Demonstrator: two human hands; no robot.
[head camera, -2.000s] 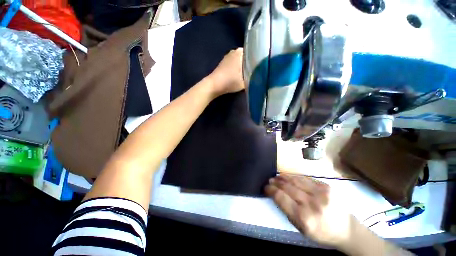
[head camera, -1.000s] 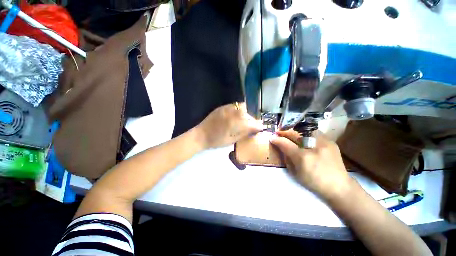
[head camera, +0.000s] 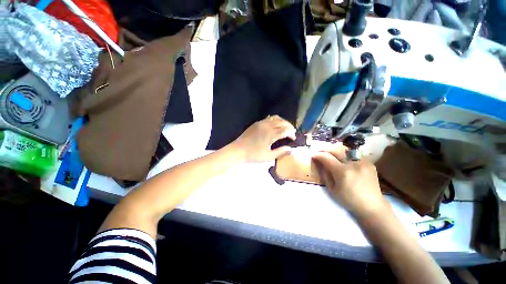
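The small brown piece (head camera: 298, 167) lies under the machine head, in front of the presser foot (head camera: 322, 135), with a dark edge at its left end. The large dark panel (head camera: 255, 77) lies behind it, left of the machine. My left hand (head camera: 267, 140) is at the piece's upper left, thumb and forefinger apart, fingertips at the dark cloth beside the foot. My right hand (head camera: 353, 183) has its thumb and fingers closed on the right part of the small piece, close to the needle area. The needle tip is too small to see.
The white sewing machine (head camera: 433, 89) overhangs the right side. Folded brown pieces (head camera: 413, 175) and a blue-green tool (head camera: 434, 226) lie right. Brown panels (head camera: 127, 111) lie left, beside a grey fan box (head camera: 33, 105), green bottle (head camera: 28, 154) and crinkled plastic bag (head camera: 61, 52).
The small brown piece, absent from sight two seconds ago, is now under the machine head. Since one second ago my left fingers have spread. The camera view has shifted, showing more of the machine.
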